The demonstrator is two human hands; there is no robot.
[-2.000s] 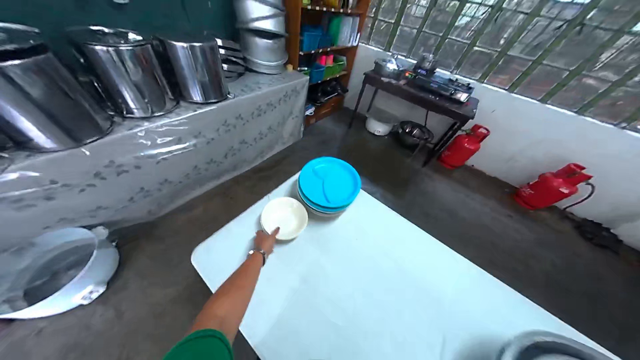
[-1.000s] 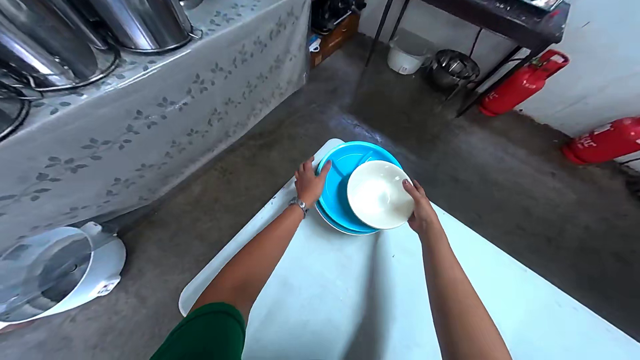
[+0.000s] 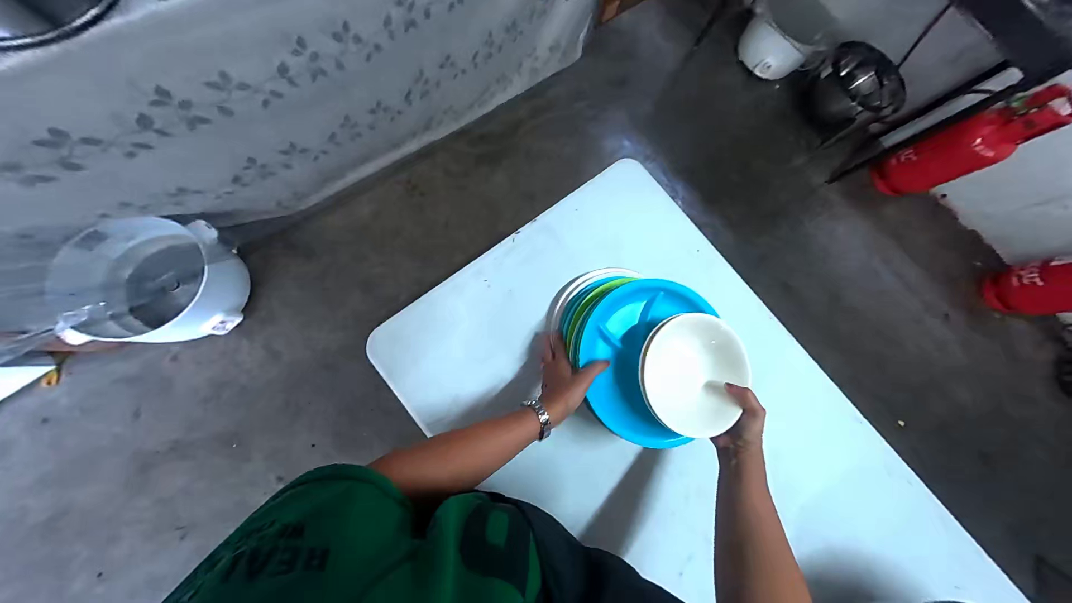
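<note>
On the white table [image 3: 469,352] is a stack of plates, blue and green with paler ones beneath; a blue divided plate [image 3: 618,389] lies on top. My left hand [image 3: 565,377] grips the stack's left edge, thumb over the top plate's rim, fingers against the side. White bowls [image 3: 697,374], at least two nested, are over the right part of the blue plate. Their lower right rim is in my right hand [image 3: 744,419], thumb inside the upper bowl, the other fingers mostly hidden beneath. Whether the bowls rest on the plate cannot be told.
A large whitish tub [image 3: 230,293] stands on the floor at left, below a counter draped in a leaf-patterned cloth [image 3: 335,109]. Red gas cylinders [image 3: 963,151], a white pot [image 3: 766,50] and a dark metal pot [image 3: 863,79] are on the floor at upper right, near a dark stand [image 3: 1005,38].
Two seconds ago my left hand held the bowl beside the stack. Since then my right hand has come in and holds the bowls, while my left hand grips the plates. The view has tilted down.
</note>
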